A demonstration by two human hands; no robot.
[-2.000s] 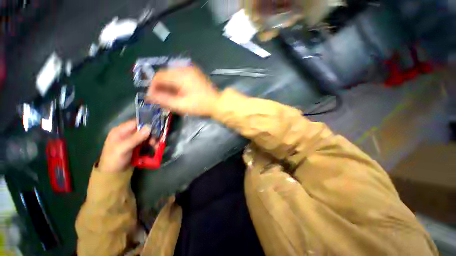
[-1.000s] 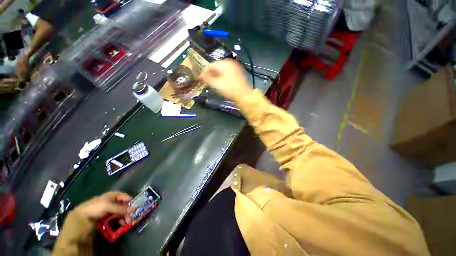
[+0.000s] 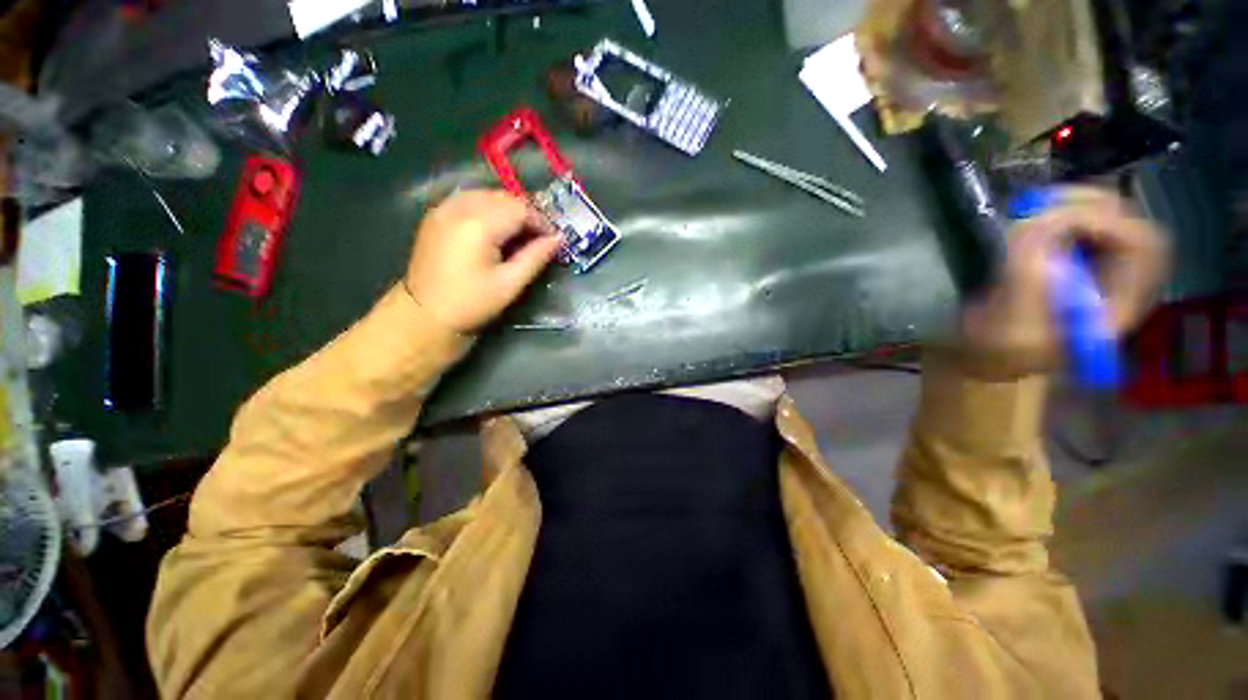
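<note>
A red phone housing (image 3: pixel 515 141) with a circuit board (image 3: pixel 580 219) at its lower right end lies on the green mat. My left hand (image 3: pixel 472 260) is at its left side, thumb and fingertips closed on the board's edge. My right hand (image 3: pixel 1081 274), blurred, holds a blue soldering iron (image 3: pixel 1091 335) at the far right, well away from the housing. A silver-grey front housing with keypad (image 3: pixel 646 96) lies behind the red housing. Thin silver strands (image 3: pixel 609 308) lie on the mat in front of the board.
Tweezers (image 3: pixel 801 182) lie right of centre. Another red housing (image 3: pixel 256 226) and a dark glossy rectangle (image 3: pixel 134 331) lie left. Shiny small parts (image 3: pixel 260 85) are at the upper left. A coppery spool (image 3: pixel 950 34) and a thick dark cylinder (image 3: pixel 962 192) are at the right.
The view has turned. My right hand, empty a second ago near the spool, now has the blue soldering iron. My left hand stays at the red housing and board.
</note>
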